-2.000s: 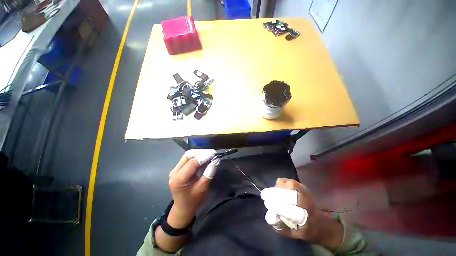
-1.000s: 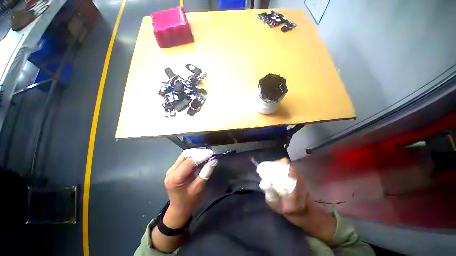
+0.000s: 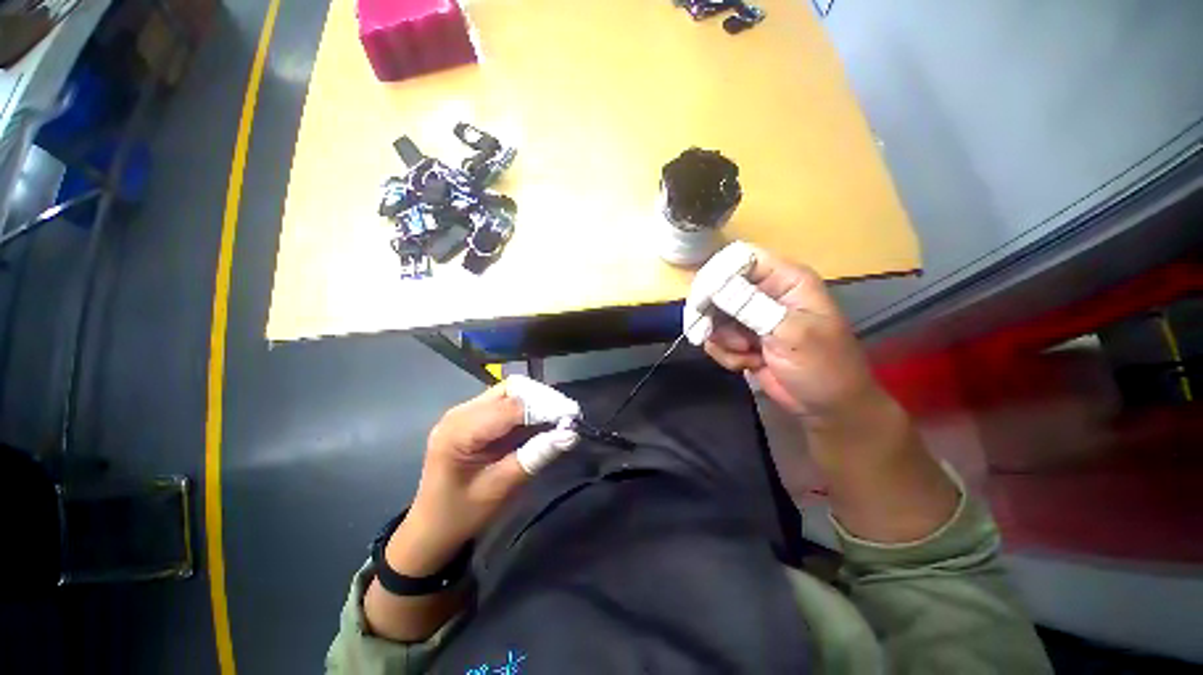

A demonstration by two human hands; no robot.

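Observation:
My left hand [image 3: 495, 442], with white coverings on thumb and finger, pinches a small dark part [image 3: 600, 433] over my lap. My right hand [image 3: 772, 323], also with white finger coverings, holds a thin dark rod [image 3: 649, 377] that slants down left to the part. I cannot tell if its tip touches the part. A whitish cup [image 3: 689, 243] with a rough black top stands just behind my right hand near the table's front right. A loose pile of black-and-silver parts [image 3: 449, 208] lies left of centre.
The yellow-tan table [image 3: 581, 264] is in front of me. A pink-red bin [image 3: 414, 37] sits at its far left. A smaller group of parts [image 3: 723, 13] lies at the far right, cut by the frame edge. Red equipment [image 3: 1055, 435] is at the right, blurred.
My right hand has risen to the table's front edge beside the cup, with the rod now steeper. My left hand still holds the part. The view has shifted, so the table sits higher in the picture.

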